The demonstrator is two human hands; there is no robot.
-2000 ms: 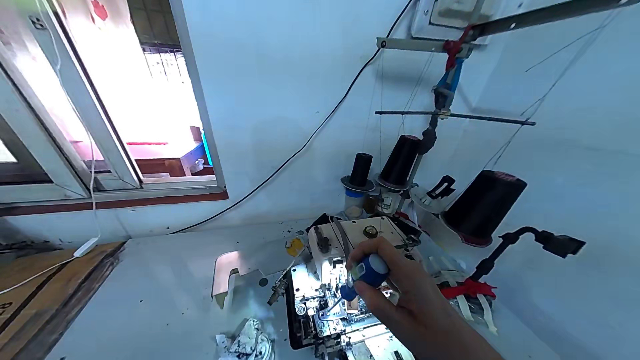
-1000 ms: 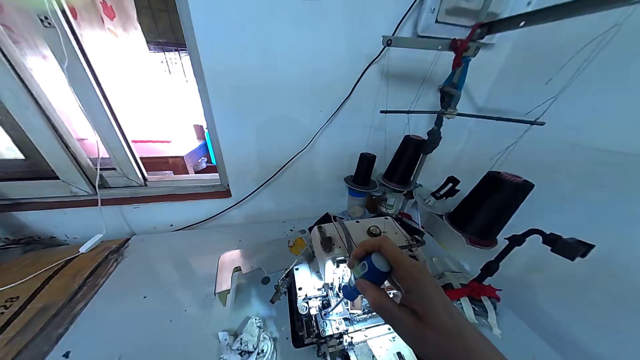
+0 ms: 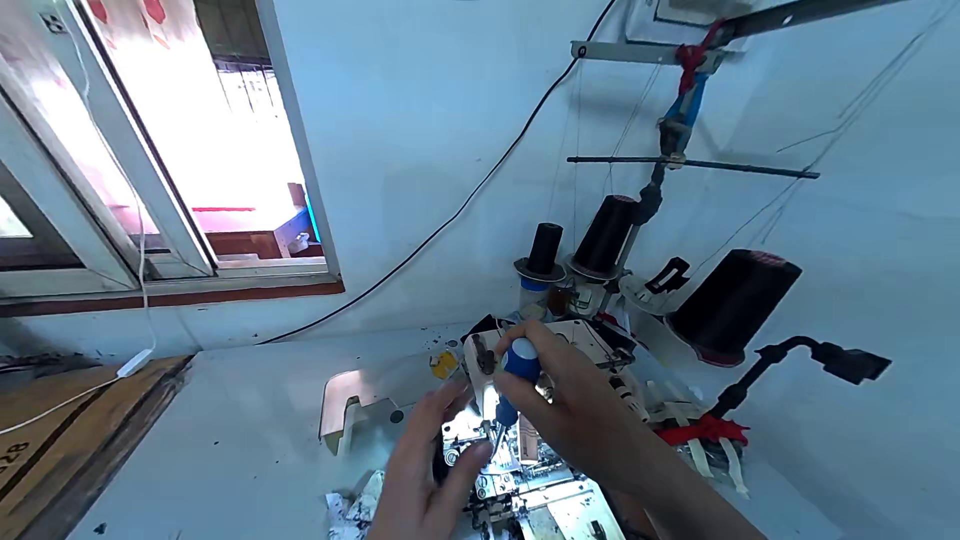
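Observation:
My right hand (image 3: 574, 397) grips the blue handle of a screwdriver (image 3: 520, 367), its shaft pointing down into the lit mechanism of an overlock sewing machine (image 3: 555, 499). My left hand (image 3: 431, 465) is at the machine's left side, thumb and fingers apart, its thumb near the screwdriver's lower end. Whether it touches the shaft or a machine part cannot be told. The machine's cover is off its inner parts, and metal levers and plates show. Both hands hide part of the mechanism.
A bent metal cover (image 3: 352, 397) and a crumpled cloth (image 3: 356, 506) lie on the white table (image 3: 225, 435), left of the machine. Black thread cones (image 3: 735, 304) stand behind it and to its right. A lamp on a bent neck (image 3: 780, 352) is at the right, cardboard (image 3: 67, 427) at the left.
My left hand has come into view at the machine's left side; neither earlier frame shows it. My right hand still holds the screwdriver, whose handle now stands more upright.

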